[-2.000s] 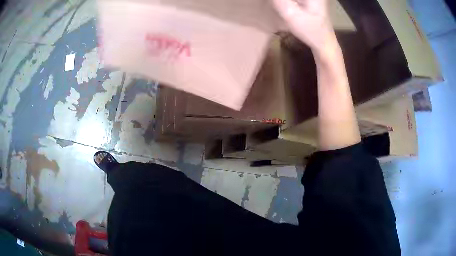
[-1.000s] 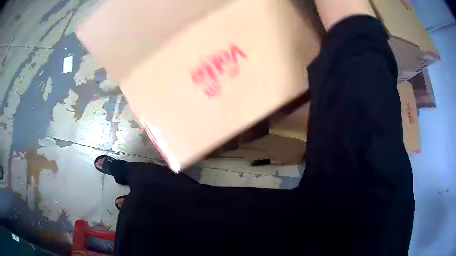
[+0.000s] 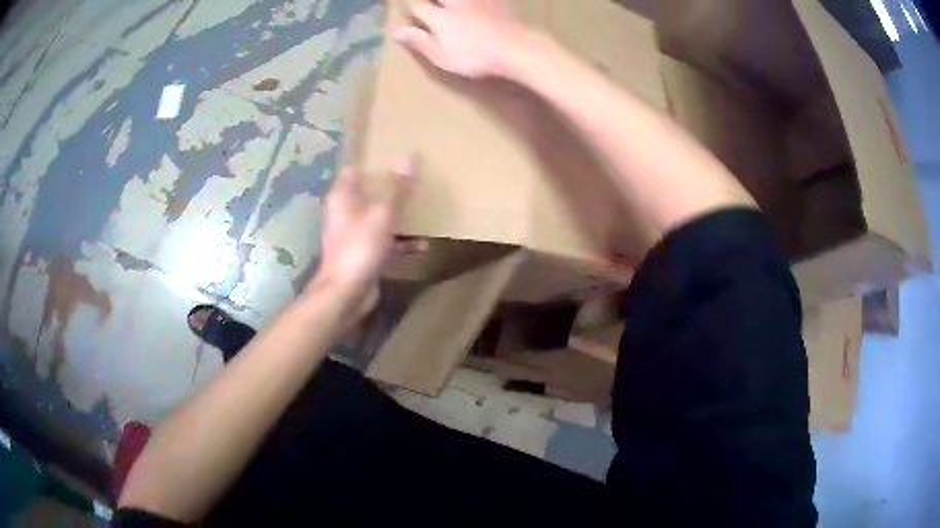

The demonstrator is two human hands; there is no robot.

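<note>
A brown carton [image 3: 464, 155] lies in front of me at the top centre, its broad plain panel facing up. My left hand [image 3: 356, 232] is at its near left corner, thumb side above the panel and a finger showing below its edge. A flap [image 3: 448, 325] slants down below that corner. My right hand [image 3: 454, 36] lies on the panel near its far left edge, fingers bent; blur hides whether it grips. Both hands are bare.
A large open carton [image 3: 866, 134] stands at the right, its inside dark. More cartons [image 3: 588, 330] lie below the near one. The floor [image 3: 222, 170] has worn paint and a white slip [image 3: 171, 100]. A red object [image 3: 131, 451] is at the lower left.
The carton with red print has moved from its tilted position; a plain carton panel now faces up there. My left hand has come into view, and my right hand shows again, further left.
</note>
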